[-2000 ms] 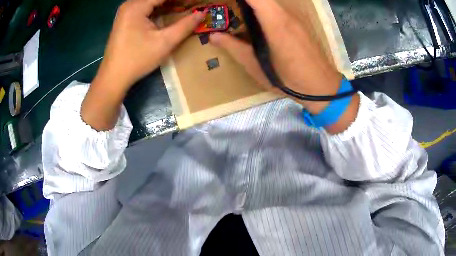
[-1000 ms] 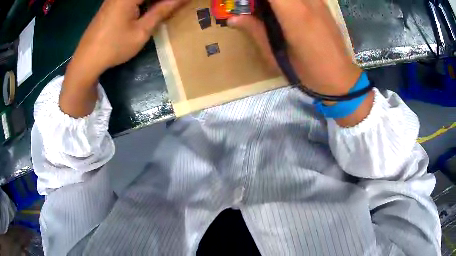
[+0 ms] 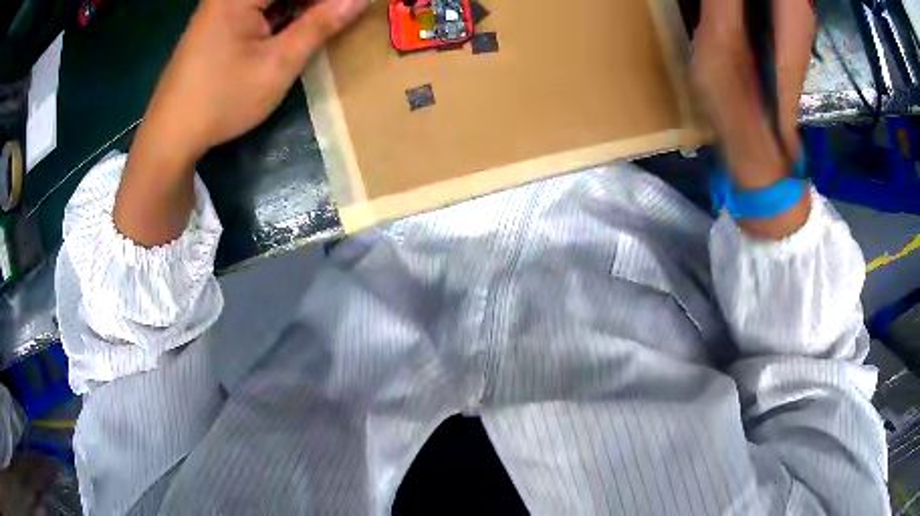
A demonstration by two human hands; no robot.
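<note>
A red housing with an exposed circuit board (image 3: 431, 24) lies on the tan work board (image 3: 545, 101) near the top edge of the picture, touched by neither hand. Small dark pads lie on the board, one on its own (image 3: 420, 97) and one just right of the housing (image 3: 485, 42). My left hand (image 3: 237, 76) is left of the housing, thumb pointing toward it; its fingertips are partly cut off and I cannot tell what they hold. My right hand (image 3: 741, 91) is blurred beyond the board's right edge, cut off at the top, with a black cable along it.
A white paper sheet (image 3: 43, 101) and part of a masking tape roll (image 3: 11, 175) lie on the dark green bench at the left. A thin pale line of wire runs behind my left wrist. Dark cables (image 3: 876, 60) lie on the bench at the far right.
My right hand has let go of the red housing and moved right, off the board. The housing now rests on the board. My left hand has moved away left from the housing.
</note>
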